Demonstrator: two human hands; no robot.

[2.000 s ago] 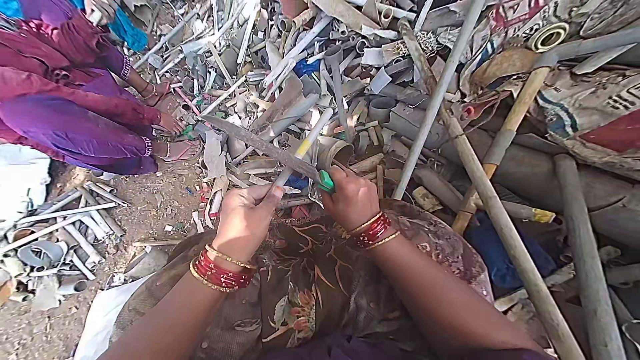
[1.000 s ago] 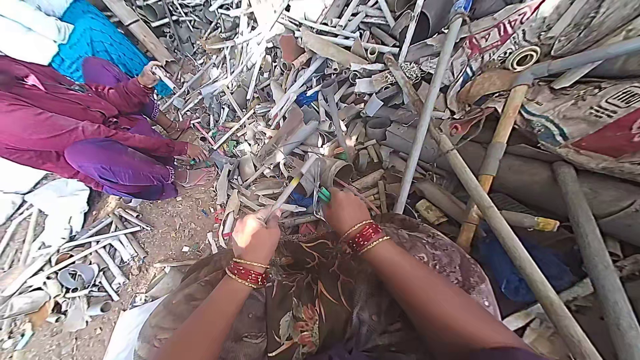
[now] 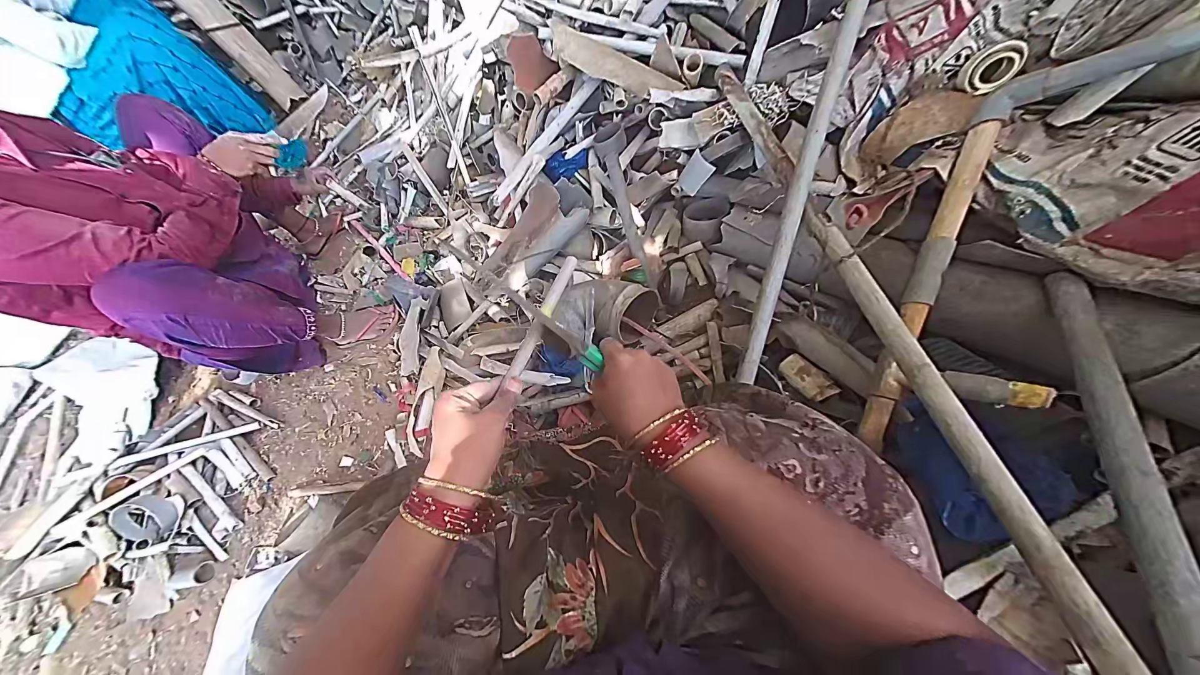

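My left hand [image 3: 472,427] is closed around the lower end of a thin pale plastic pipe [image 3: 547,314], which points up and slightly right. In my right hand [image 3: 637,384] is the green handle of a long-bladed knife [image 3: 562,336]. Its metal blade runs up and left and crosses the pipe, at or very near its surface. Just beyond my hands, a short wide grey pipe piece [image 3: 600,309] lies among scraps. My fingers hide part of the handle and the pipe's lower end.
A heap of broken plastic pipes [image 3: 525,178] spreads ahead. Long grey poles [image 3: 797,187] lean at the right beside printed sacks [image 3: 1106,187]. At the left another person [image 3: 187,244] squats, holding something small and blue. Cut pipe pieces [image 3: 178,478] lie on the ground below.
The knife blade lay across the pipe two seconds ago, was lower by the pipe one second ago, and crosses it again now. The other person's hands have come closer together.
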